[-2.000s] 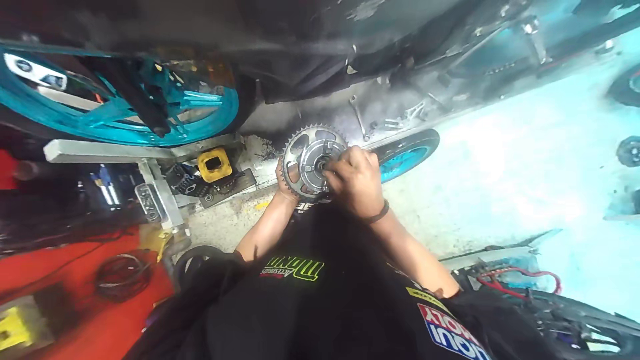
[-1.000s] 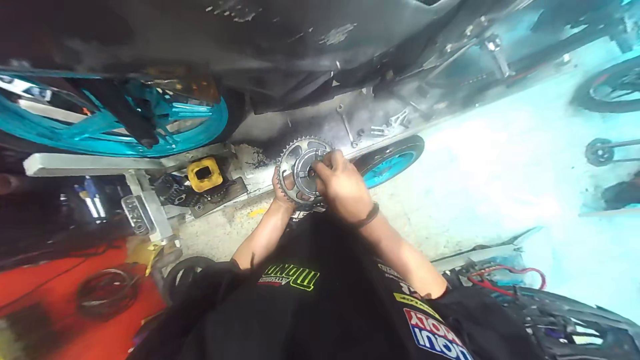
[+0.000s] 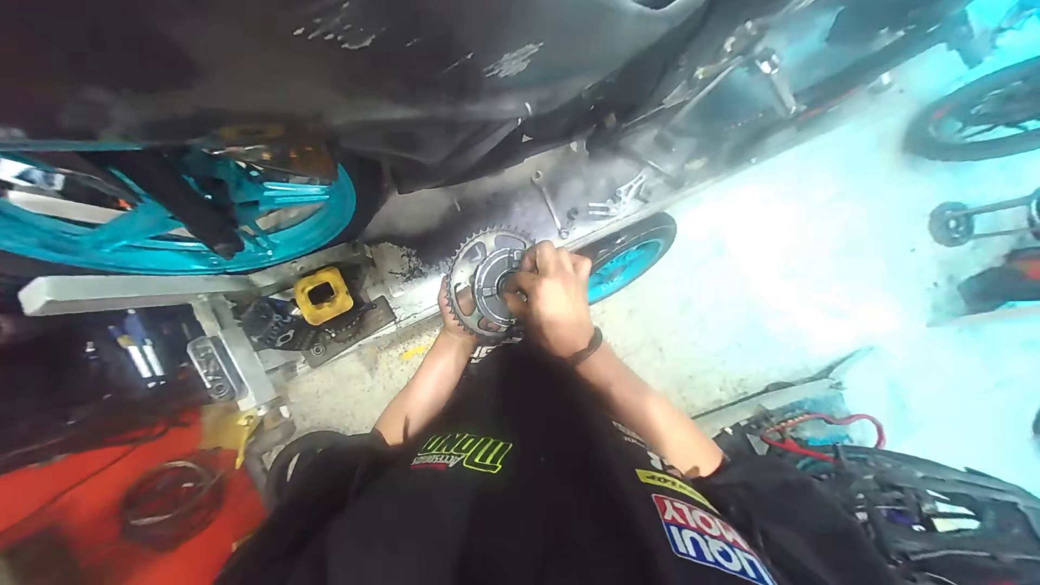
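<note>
My left hand (image 3: 457,310) grips the edge of a toothed rear sprocket (image 3: 465,268) mounted on a round metal hub carrier, its fingers mostly hidden behind it. My right hand (image 3: 554,296) is over the hub's centre with bent fingers; whether it pinches a small part there cannot be seen. A dark band circles the right wrist. The sprocket is tilted in front of my chest, above the edge of a metal platform. Just beyond it, a combination wrench (image 3: 550,203) lies on the platform.
A motorcycle wheel with a turquoise rim (image 3: 317,231) stands at the left, near a yellow square part (image 3: 323,296) among dark parts. Small metal brackets (image 3: 621,199) lie past the wrench. Another turquoise-rimmed wheel (image 3: 626,268) is right of my hands. Motorcycle parts (image 3: 918,487) fill the lower right.
My right hand has shifted a little over the hub's face. My left hand still holds the sprocket. The view has turned slightly.
</note>
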